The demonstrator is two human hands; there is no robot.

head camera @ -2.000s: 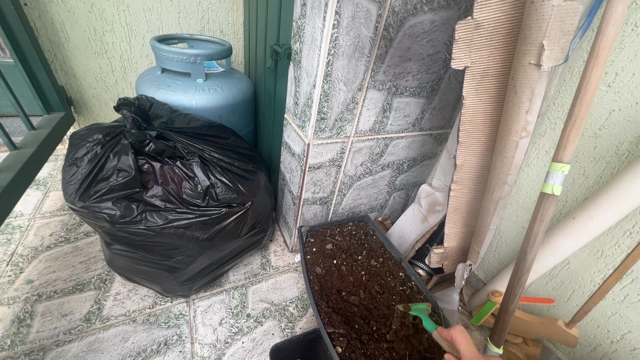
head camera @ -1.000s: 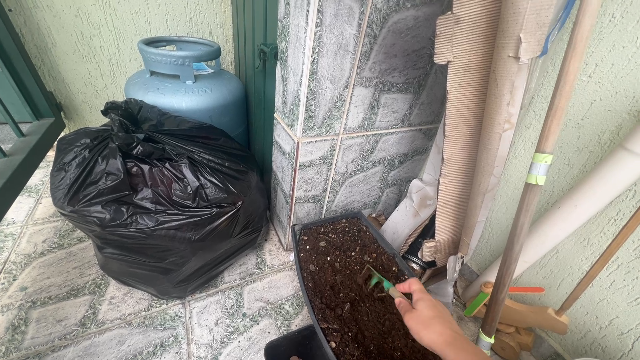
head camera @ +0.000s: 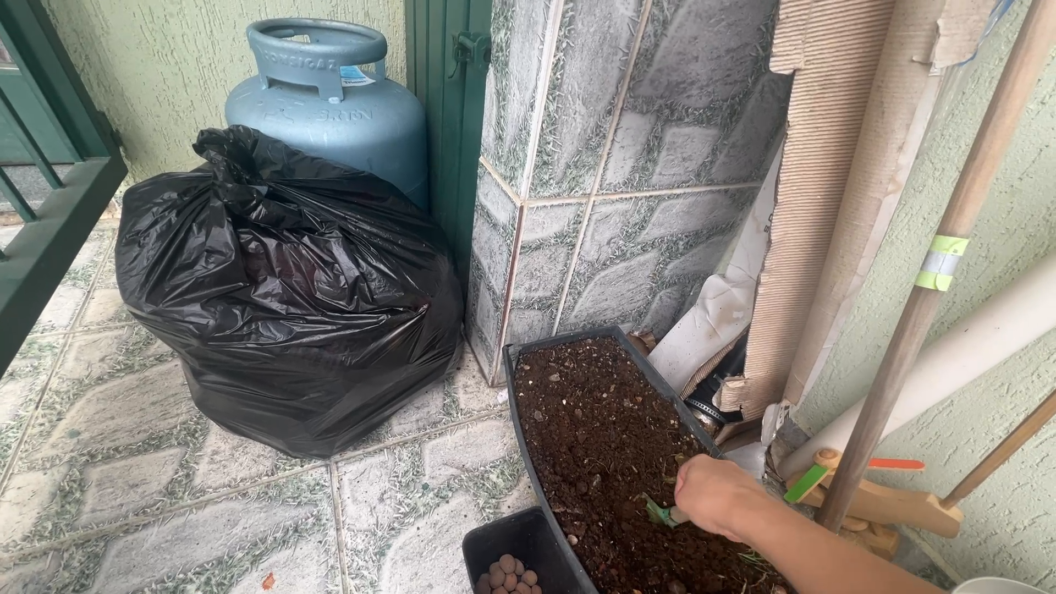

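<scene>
My right hand is closed around the handle of a small green hand tool, whose working end sits in the dark soil. The soil fills a long dark plastic planter box standing on the tiled floor. Small stones and light specks lie in the soil, with a few thin grassy strands near my wrist. My left hand is out of view.
A dark pot of clay pebbles touches the planter's left side. Left stand a full black plastic bag and a blue gas cylinder. Corrugated cardboard, a wooden pole and a white pipe lean at the right.
My right hand has come farther into view over the planter. The tool's head, visible above the soil earlier, is now partly hidden in it. The view has shifted slightly.
</scene>
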